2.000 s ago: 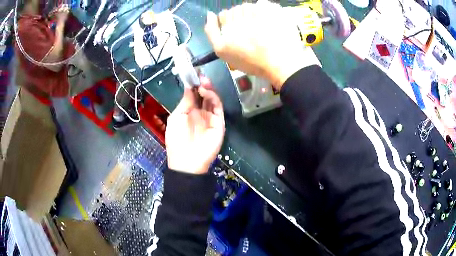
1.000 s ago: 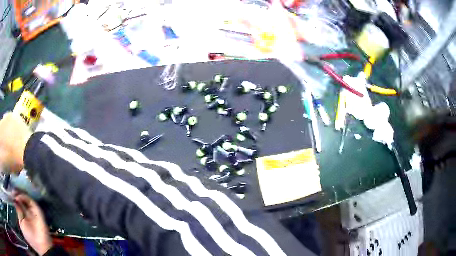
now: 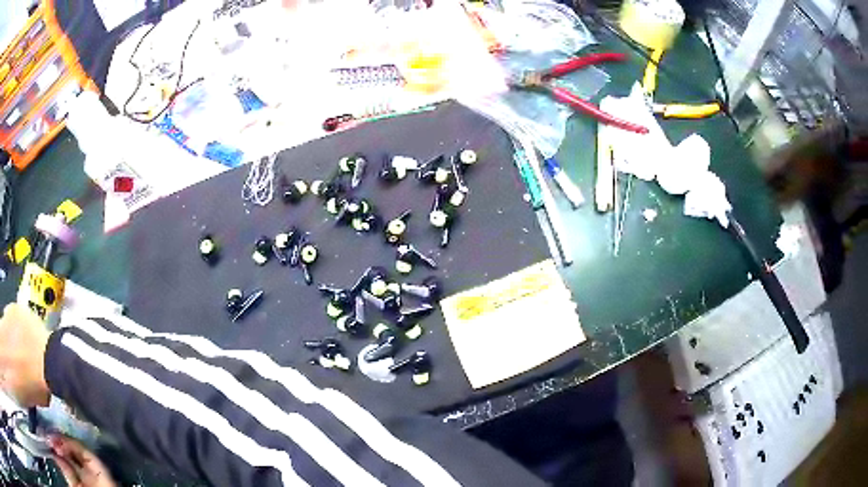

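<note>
My right hand [image 3: 21, 357] is at the left edge beside the yellow motor of the bench polisher [image 3: 42, 289]. The edge cuts it off, and its grip is hidden. My left hand [image 3: 82, 464] is low in the left corner, partly cut off, with its fingertips at a blurred whitish-grey thing [image 3: 30, 439]. A short dark piece shows between the hands. I cannot tell whether either hand holds something. Unfinished black earbuds [image 3: 380, 290] with pale green-yellow round ends lie loosely on the dark mat [image 3: 181, 276].
A cream card [image 3: 514, 333] lies on the mat's near edge. To the right are red-handled pliers [image 3: 595, 105], yellow-handled pliers [image 3: 687, 110], tweezers [image 3: 621, 214], crumpled tissue [image 3: 700, 169] and a black-handled tool [image 3: 776, 304]. A white tray [image 3: 776, 428] stands below the bench edge.
The view has swung right from the hands and polisher to the mat, then shifted slightly. The hands now show only at the left edge. The earbuds on the mat look unmoved.
</note>
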